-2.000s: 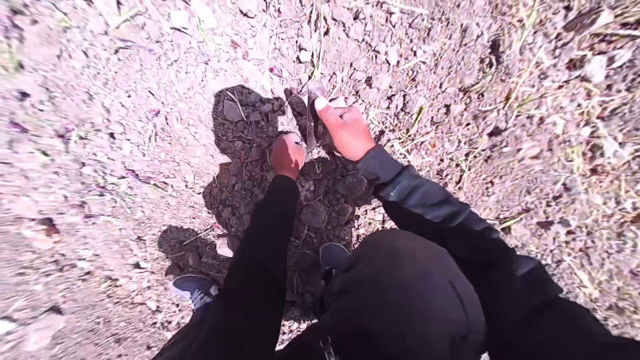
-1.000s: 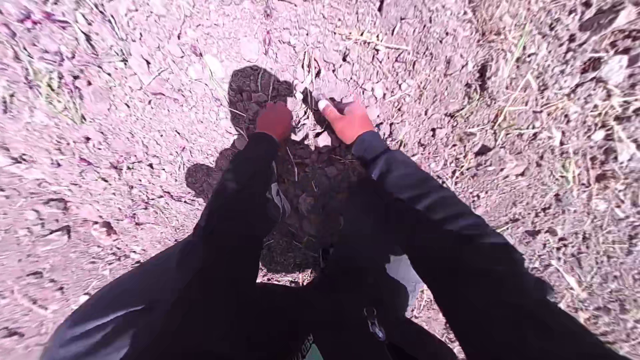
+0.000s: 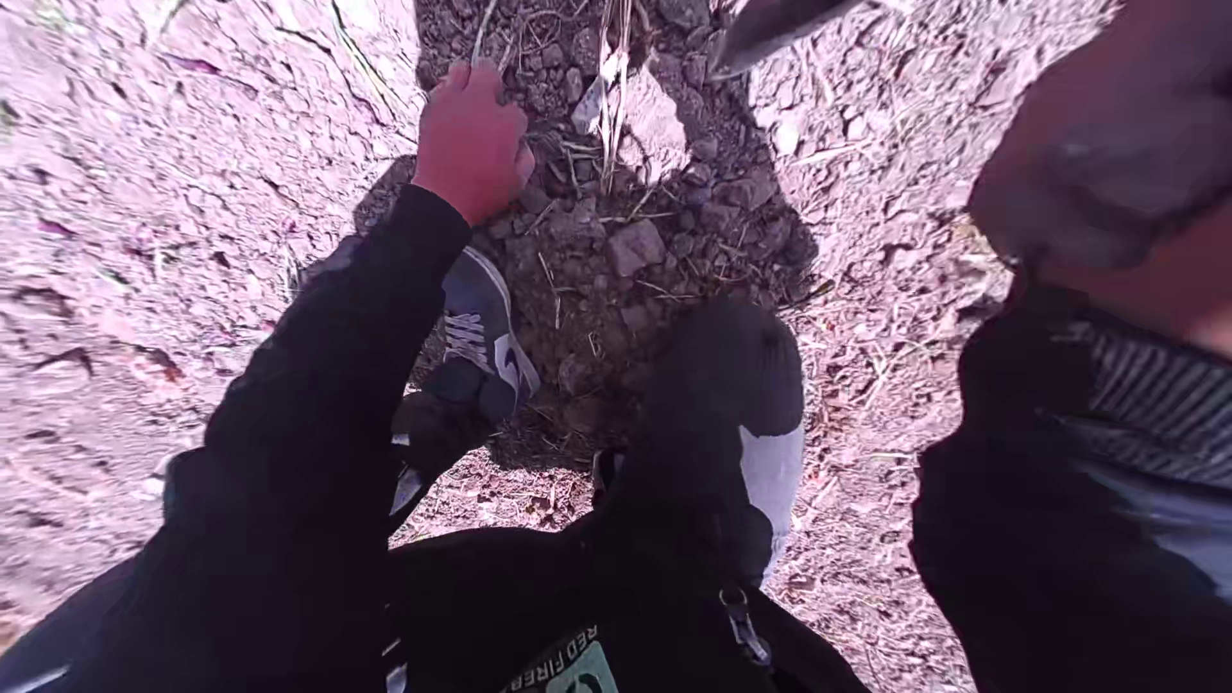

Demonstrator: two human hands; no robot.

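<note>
My left hand (image 3: 474, 142) is low over the shaded soil at the upper left of centre, its fingers curled near a thin stem; whether it grips the stem I cannot tell. To its right, a bundle of dry stalks (image 3: 614, 106) stands in front of a pale rock (image 3: 656, 125). My right hand (image 3: 1097, 164) is large and blurred at the right edge, closed around something whose handle is hidden. A dark, flat blade-like piece (image 3: 775, 31) enters at the top, left of that hand; its link to the hand is out of view.
Cloddy, dry soil (image 3: 241, 173) with straw and small stones surrounds my hands. A grey shoe (image 3: 486, 322) with pale laces rests below my left hand. My dark-trousered knee (image 3: 727, 385) is near the centre. A reddish stone (image 3: 636, 247) lies between them.
My right hand has left the spot beside the stalks and is now raised at the far right, nearer the camera. My left hand remains low by the stalks. The view has shifted.
</note>
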